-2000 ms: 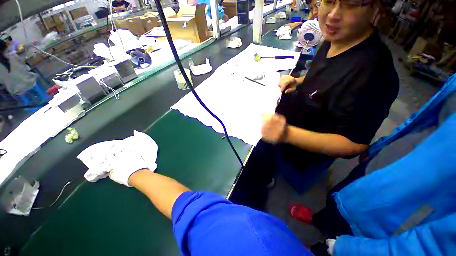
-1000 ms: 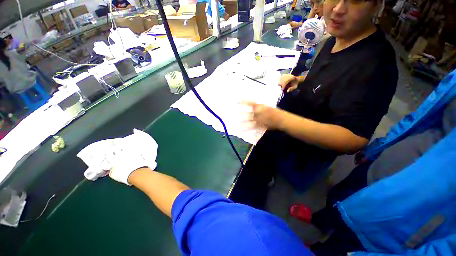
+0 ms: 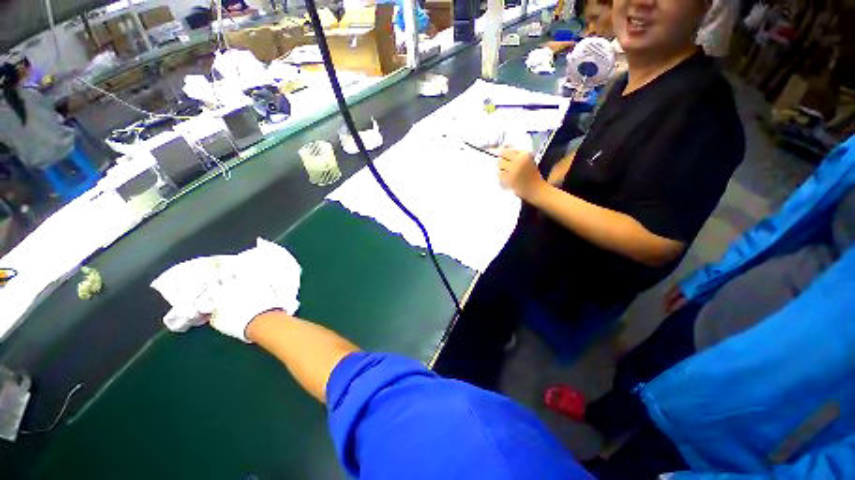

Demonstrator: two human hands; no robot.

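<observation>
My right hand [image 3: 249, 309], in a white knit glove at the end of a blue sleeve, rests on a bunched white cloth [image 3: 230, 277]. The cloth lies across the border between the green bench top [image 3: 347, 281] and the dark belt [image 3: 220, 202]. My fingers blend with the cloth or are hidden in its folds, but the hand is closed on its near edge. My left hand is out of the picture.
On the belt stand an off-white slotted cylinder [image 3: 320, 163], a white shell [image 3: 361, 138], a small pale-green clump [image 3: 89, 282] and a cut-off clear-white part [image 3: 11, 403]. A black cord [image 3: 389, 202] hangs across. A person in black works at a white sheet [image 3: 422, 178].
The cylinder, shell, clump and clear-white part have moved down-left along the belt. The neighbour's hand has moved and now holds a thin dark tool. My hand and the cloth have hardly moved.
</observation>
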